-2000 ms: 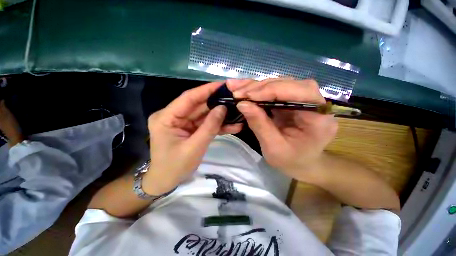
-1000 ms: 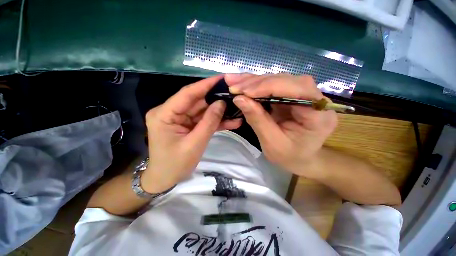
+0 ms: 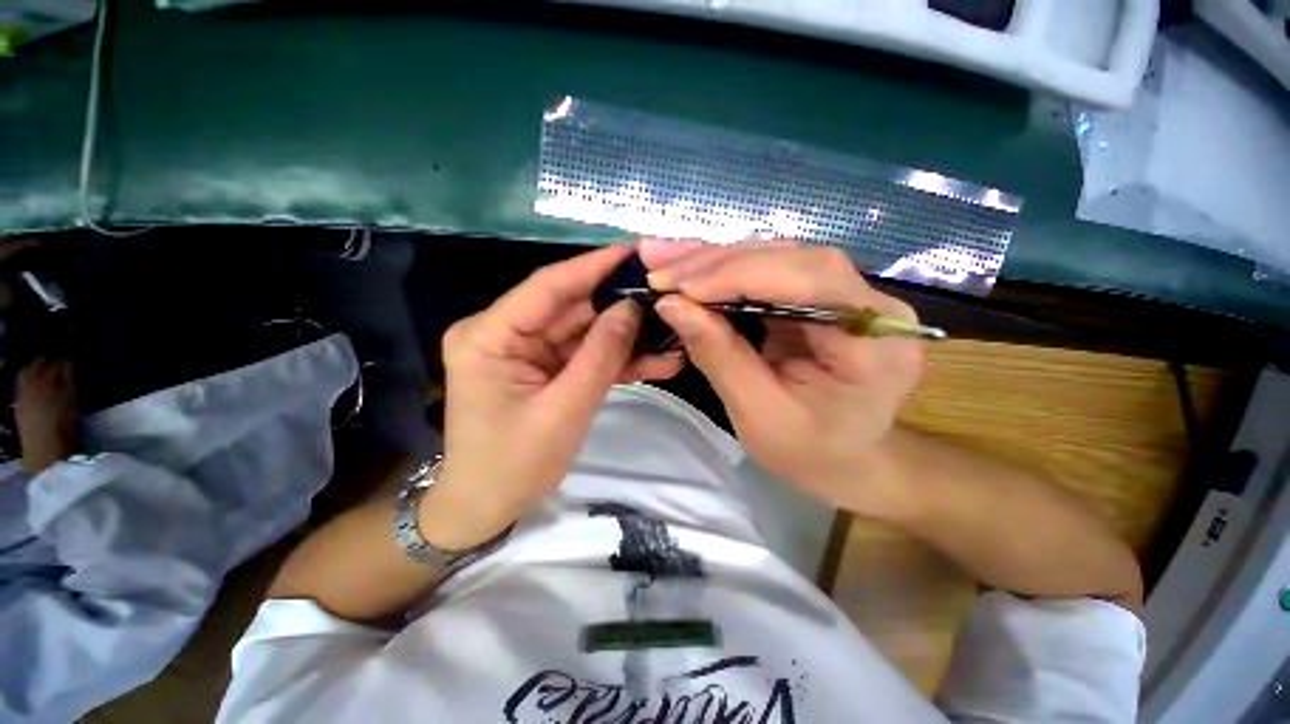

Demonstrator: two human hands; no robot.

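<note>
My left hand [image 3: 526,385] grips a small black housing [image 3: 621,287] between thumb and fingers, in front of my chest. My right hand [image 3: 809,365] holds a thin dark pen-like tool [image 3: 792,311] with a yellowish rear end pointing right. The tool's front end lies against the housing; its exact tip is hard to tell. Part of the housing is hidden by my fingers. A silvery perforated sheet [image 3: 771,194] lies flat on the green bench surface [image 3: 311,120] just beyond my hands.
A white foam tray [image 3: 1047,54] is at the top right, with crinkled clear film [image 3: 1160,156] beside it. A wood-coloured board [image 3: 1033,424] is below the bench at right. A white machine [image 3: 1228,566] is at the right edge. Another person's hand and sleeve [image 3: 128,495] are at left.
The rear end of the tool has shifted left and slightly down, and my right hand has turned a little with it. The housing stays in my left hand. The view has shifted slightly.
</note>
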